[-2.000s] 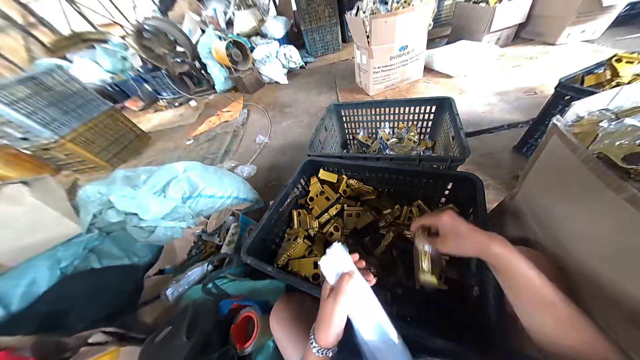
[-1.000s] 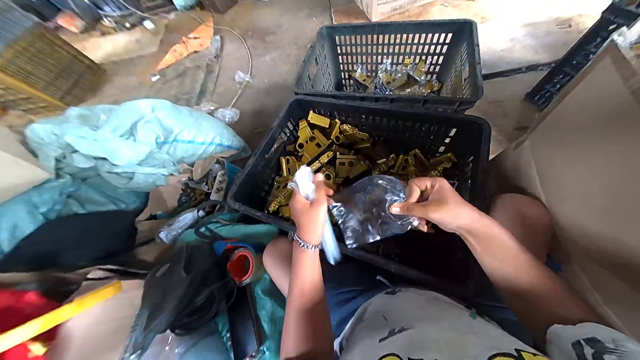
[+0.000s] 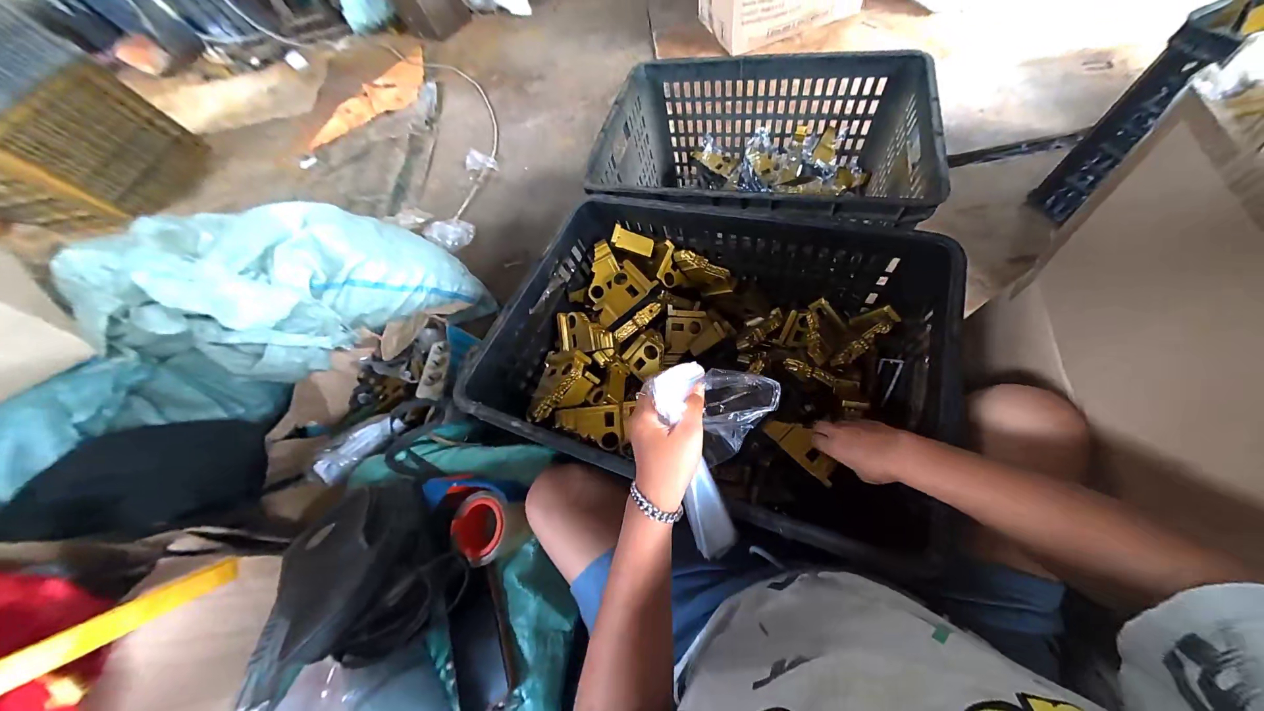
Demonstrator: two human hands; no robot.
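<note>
A black plastic crate (image 3: 513, 326) in front of me holds many gold-coloured brackets (image 3: 683, 328). Over its near edge, my left hand (image 3: 670, 439) grips a bundle of clear plastic bags (image 3: 709, 513); one bag (image 3: 736, 400) spreads open to the right of the fingers. My right hand (image 3: 864, 449) reaches down inside the crate, its fingertips on a gold bracket (image 3: 798, 449) that lies tilted. Behind stands a second black crate (image 3: 765, 74) with gold parts in clear wrapping (image 3: 780, 163).
Pale blue sacks (image 3: 286, 267) lie to the left. Nearer are a roll of tape with a red core (image 3: 478, 528) and a black bag (image 3: 346, 563). A cardboard box (image 3: 1165, 296) rises at my right, and a yellow crate (image 3: 89, 148) stands at the far left.
My right hand has let go of the clear bag it held one second ago and has moved down into the crate to a bracket. The left hand still holds the bundle.
</note>
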